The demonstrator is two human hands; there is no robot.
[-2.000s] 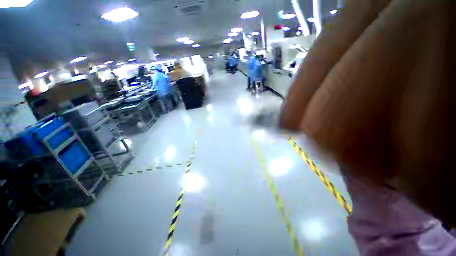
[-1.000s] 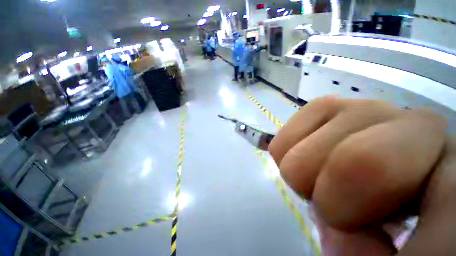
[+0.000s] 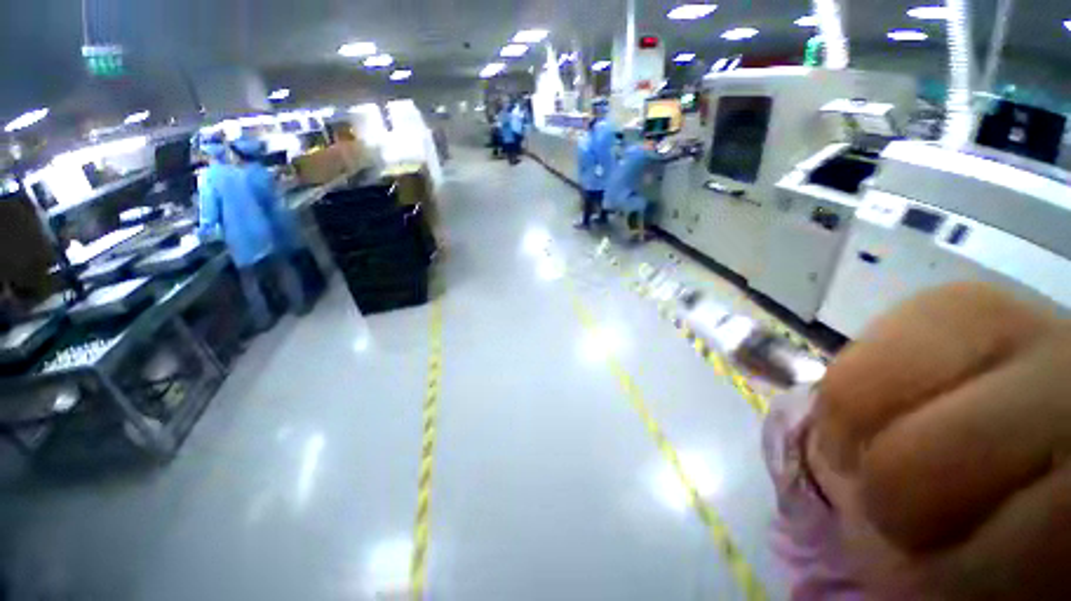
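Note:
My right hand (image 3: pixel 951 434) is large and blurred at the lower right, cut off by the right edge, with its fingers curled. A pink sleeve (image 3: pixel 799 505) shows beside and below it. A slim silver tool (image 3: pixel 746 338), smeared by motion, reaches from my fingers up and left over the floor; its exact outline and tip cannot be told. The inside of my grip is hidden. My left hand is out of the picture.
Stacked black bins (image 3: pixel 374 249) stand left of the lane. Benches with trays (image 3: pixel 112 299) line the left, white machines (image 3: pixel 810 188) the right. Persons in blue smocks stand at the left (image 3: pixel 249 223) and right (image 3: pixel 617 176). Yellow-black tape (image 3: pixel 429 458) marks the floor.
The view has moved forward along the aisle; bins and persons look nearer than two seconds ago. My right hand has shifted right and lower since one second ago, and the tool is more blurred.

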